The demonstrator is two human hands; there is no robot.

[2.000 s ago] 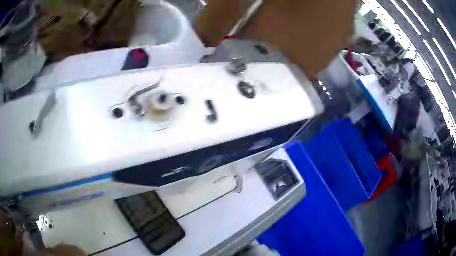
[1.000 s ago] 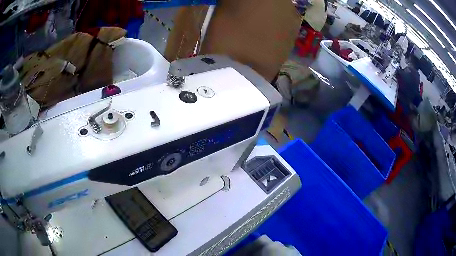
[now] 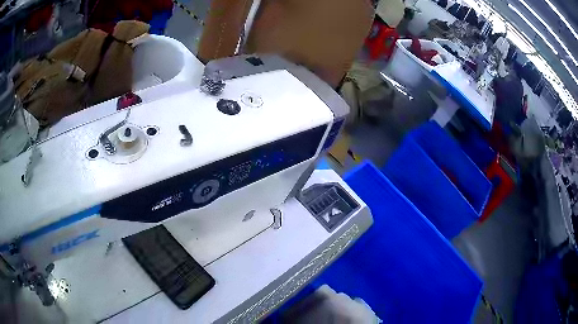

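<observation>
The white sewing machine [image 3: 209,126] with a blue stripe and dark control panel fills the left and middle. Its needle area [image 3: 47,285] is at the lower left, with a bright lit spot. A dark phone-like rectangle [image 3: 170,266] lies on the machine bed. A pale cloth bundle [image 3: 333,308] shows at the bottom edge, against the blue bin; what holds or supports it is hidden. Neither of my hands can be made out.
A large blue bin [image 3: 405,253] stands right of the machine, with another blue bin [image 3: 437,177] beyond. Brown pieces [image 3: 95,69] are heaped behind the machine. A large brown board [image 3: 310,38] stands behind. A red stool [image 3: 497,186] is at the right.
The view has swung, so the machine sits lower-left than two seconds ago and sharper. The skin-toned blur at the lower left is gone. The pale bundle shows more at the bottom.
</observation>
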